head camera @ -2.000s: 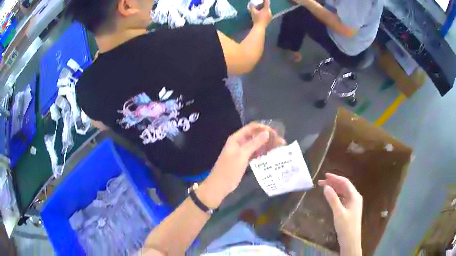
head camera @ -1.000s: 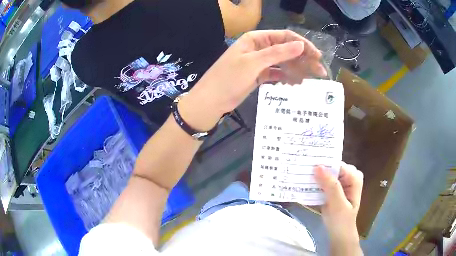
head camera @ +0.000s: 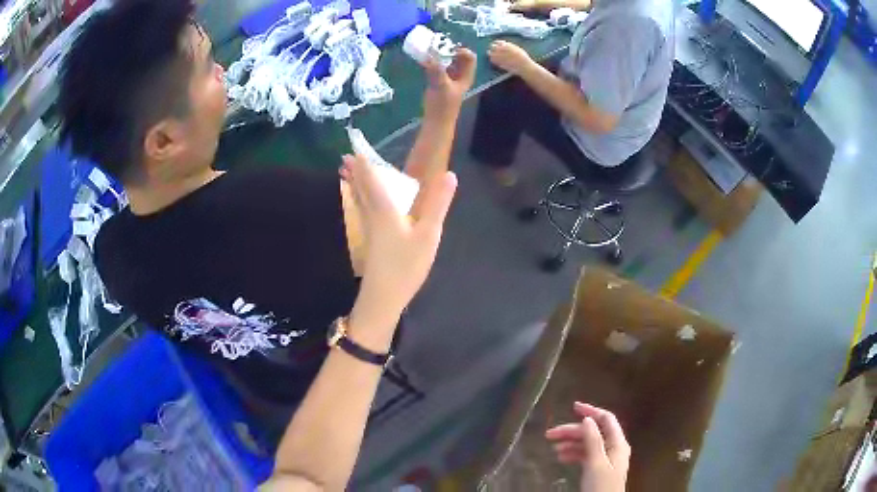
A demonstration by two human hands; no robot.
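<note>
My left hand is raised beside another person's arm, thumb apart from the fingers. A white slip shows between thumb and fingers, mostly hidden behind them; it appears held there, its writing not visible. I cannot make out a plastic bag. My right hand is low, cut off by the bottom edge, fingers loosely curled and empty, over a brown carton. The other person's hand holds a white plug-like unit above the green bench.
The person in black stands close at left; another in grey sits on a wheeled stool. White corded goods lie on the bench. A blue tote with whitish bagged items is at lower left. A black panel is at right.
My left hand has moved up and left with the slip, which now faces away. My right hand has let go of the slip and dropped. The view has tilted up, showing more bench.
</note>
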